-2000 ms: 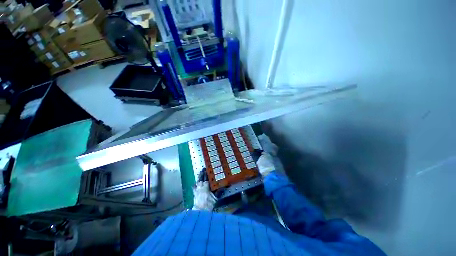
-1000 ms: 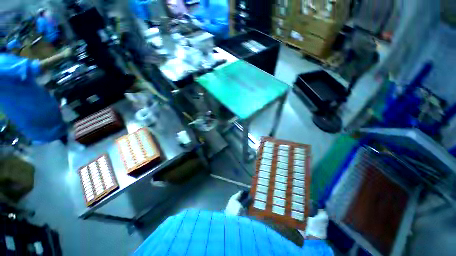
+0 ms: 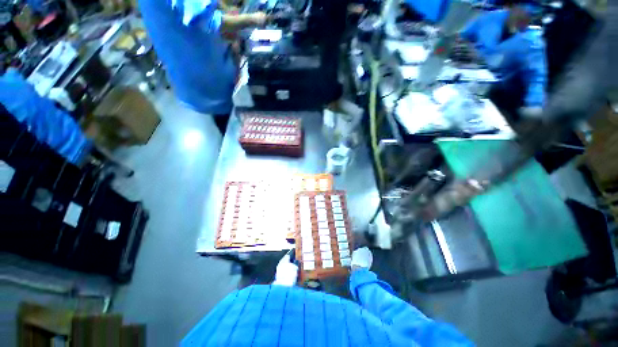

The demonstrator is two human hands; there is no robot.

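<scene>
An orange-brown carrier tray (image 3: pixel 323 234) with three rows of pale workpieces is held level in front of me, over the near edge of the metal side table (image 3: pixel 315 142). My gloved left hand (image 3: pixel 287 269) grips its near left corner. My gloved right hand (image 3: pixel 361 258) grips its near right corner. Another orange tray (image 3: pixel 237 213) lies on the table to the left, washed out by glare. A further orange tray (image 3: pixel 313 181) shows partly behind the held one. Stacked red-brown trays (image 3: pixel 272 135) stand at the back of the table.
A white roll or cup (image 3: pixel 337 159) stands on the table at the right. A green-topped table (image 3: pixel 525 210) is at the right. People in blue work at the back left (image 3: pixel 193 57) and back right (image 3: pixel 513 54). Black crates (image 3: pixel 64 203) stand at the left. Cardboard boxes (image 3: pixel 125 115) are behind them.
The view has turned left from the printing station to the side table. The tray was on the printing bed, then lifted in both hands, and is now over the table's near edge.
</scene>
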